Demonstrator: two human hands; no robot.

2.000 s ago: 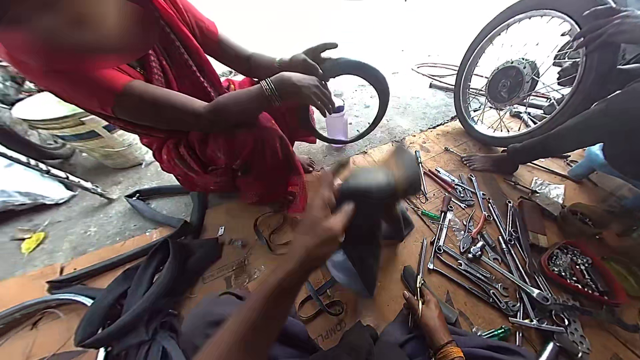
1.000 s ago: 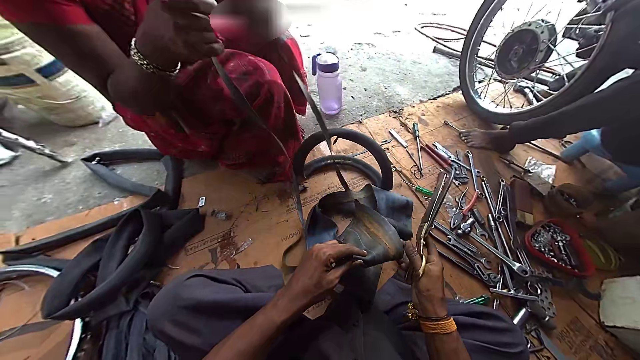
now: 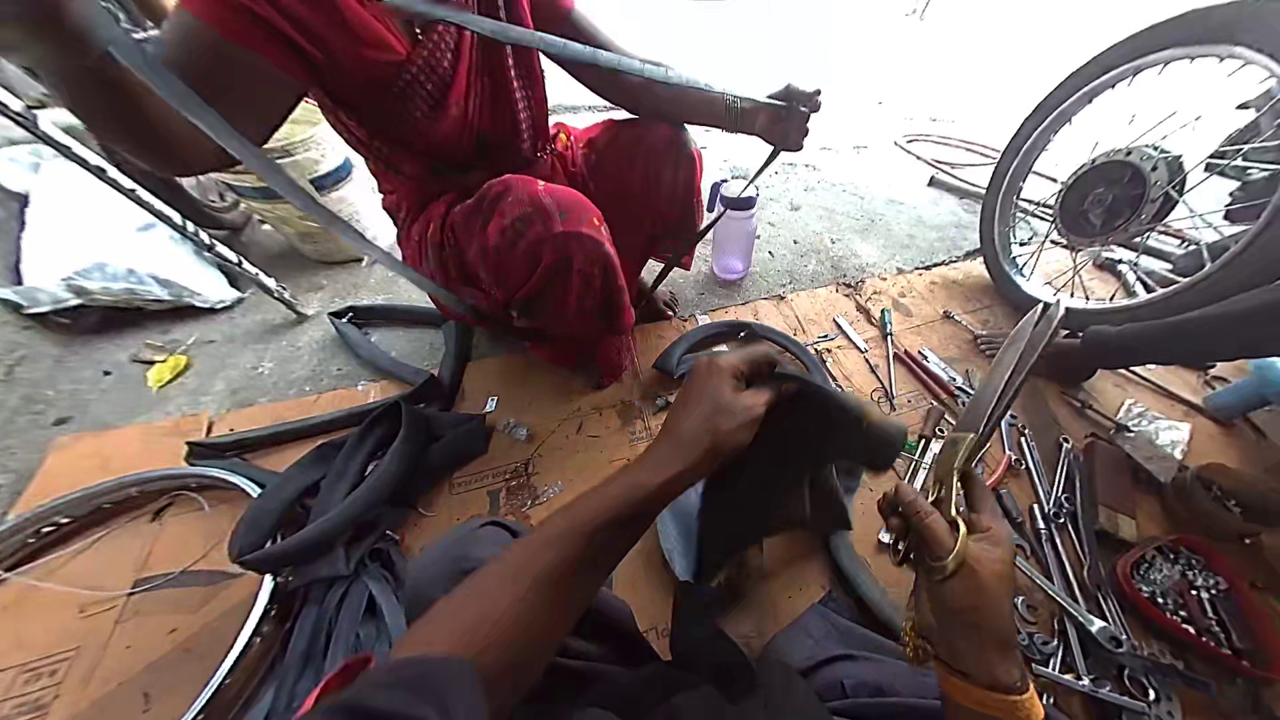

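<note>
My left hand (image 3: 725,405) grips a folded piece of black rubber (image 3: 775,470), probably inner tube, above my lap; its right end is blurred. My right hand (image 3: 950,560) holds large brass-handled scissors (image 3: 975,430), fingers in the loops, with the blades pointing up and slightly apart. The scissors are to the right of the rubber, not touching it. A rubber ring (image 3: 750,335) lies on the cardboard behind my left hand. To the left is a heap of black inner tubes (image 3: 350,480) with cut strips below it.
Opposite, a person in red (image 3: 540,240) stretches a long rubber strip (image 3: 300,200). A purple bottle (image 3: 735,240) stands behind the cardboard (image 3: 560,410). Wrenches (image 3: 1060,540) and a red tray of small metal parts (image 3: 1200,600) lie right. A spoked wheel (image 3: 1010,190) is upper right, a rim (image 3: 262,600) lower left.
The scissors have risen, with their blades now pointing up, clear of the rubber. The other person's hands have moved apart, stretching the strip. The bottle, held two seconds ago, stands on the ground.
</note>
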